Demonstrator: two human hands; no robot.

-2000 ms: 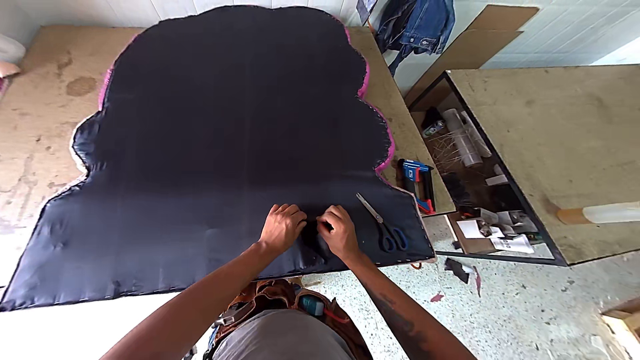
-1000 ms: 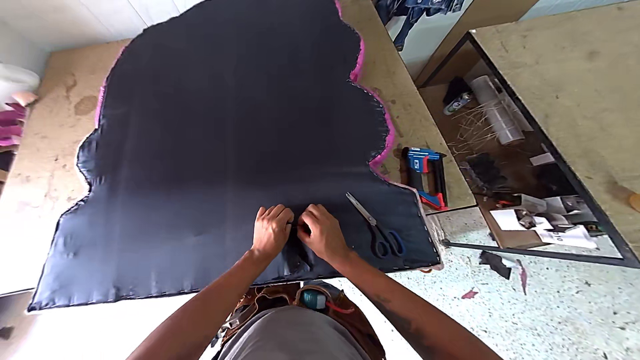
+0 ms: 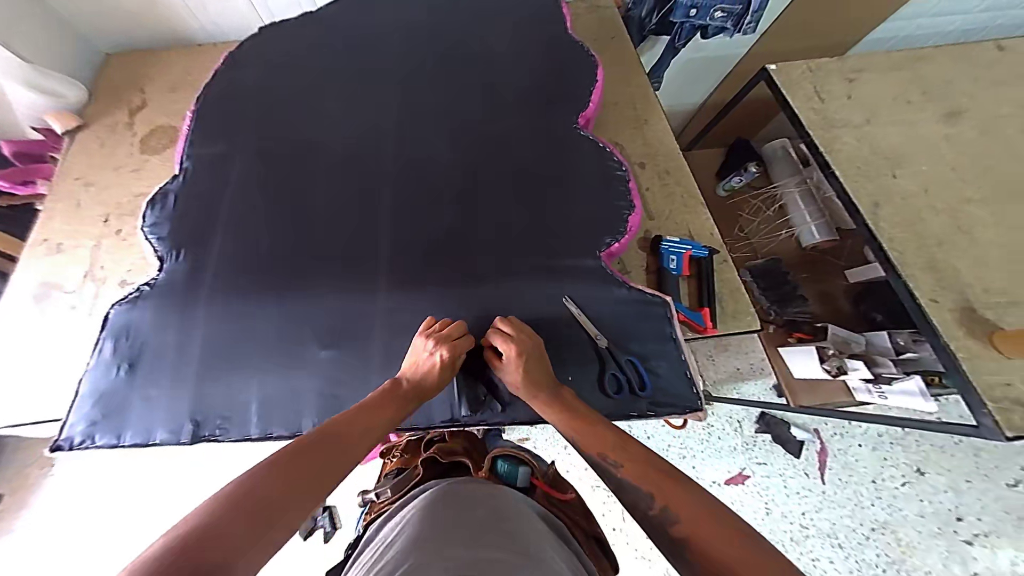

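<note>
A large scalloped panel covered in black fabric (image 3: 384,176) lies on the table, with pink fabric along parts of its curved edges and staples along its rim. Close to its near edge, my left hand (image 3: 436,356) and my right hand (image 3: 516,356) are side by side, fingers curled, pinching a piece of black fabric (image 3: 478,388) that bunches between them. The fingertips are partly hidden. Scissors with blue and black handles (image 3: 610,352) lie partly opened on the panel, right of my right hand.
A blue and red staple gun (image 3: 686,280) lies on the wooden table (image 3: 640,152) beside the panel's right edge. Further right, a second table (image 3: 944,160) stands over a shelf holding a plastic roll (image 3: 800,192) and small boxes. Fabric scraps (image 3: 780,434) lie on the floor.
My hands stay close together near the panel's front edge, with small shifts of the fingers. The scissors and staple gun have not been moved. The view has shifted somewhat.
</note>
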